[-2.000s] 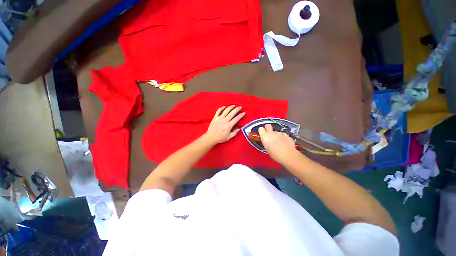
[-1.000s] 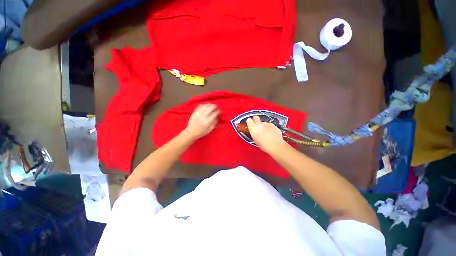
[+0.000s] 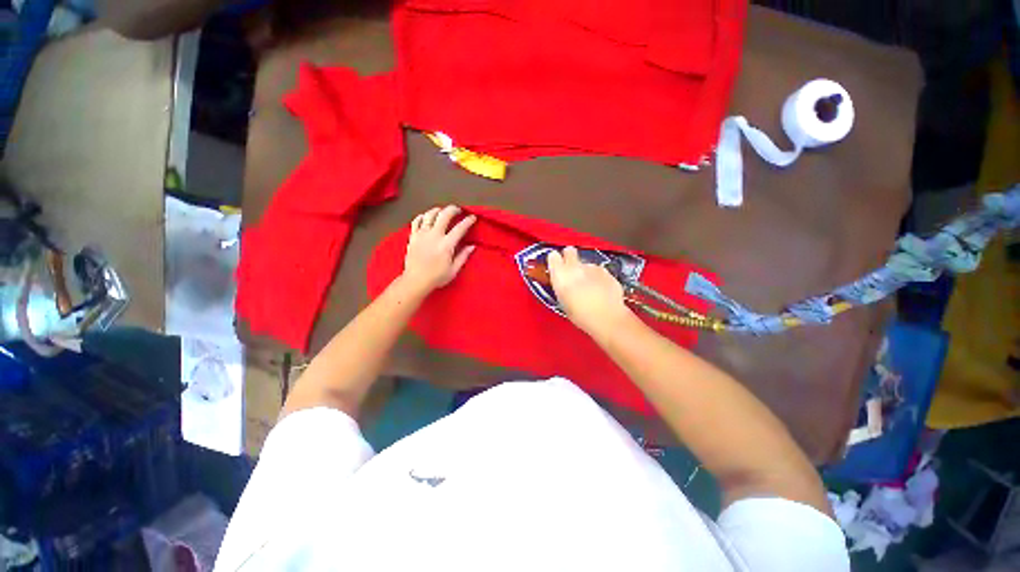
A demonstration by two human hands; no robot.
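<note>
A red garment panel (image 3: 492,318) with one rounded end lies on the brown cloth-covered table (image 3: 559,201), nearest me. Its far edge is raised in a fold near my left hand. My right hand (image 3: 587,293) is closed around the handle of a steam iron (image 3: 537,268), which rests on the panel with its tip pointing left. My left hand (image 3: 436,248) lies on the panel left of the iron, fingers apart near the far edge, holding nothing that I can see. The iron's underside is hidden.
Stacked red panels (image 3: 559,84) lie beyond, a narrower red pile (image 3: 319,212) at left, a yellow strip (image 3: 481,164) between. A white tape roll (image 3: 818,113) is at far right. The rag-wrapped hose (image 3: 872,285) runs right. A second iron (image 3: 95,291) is at far left.
The view has shifted, so the table things sit further right. My left hand closed a second ago and now lies spread near the far edge. The iron has moved left along the panel.
</note>
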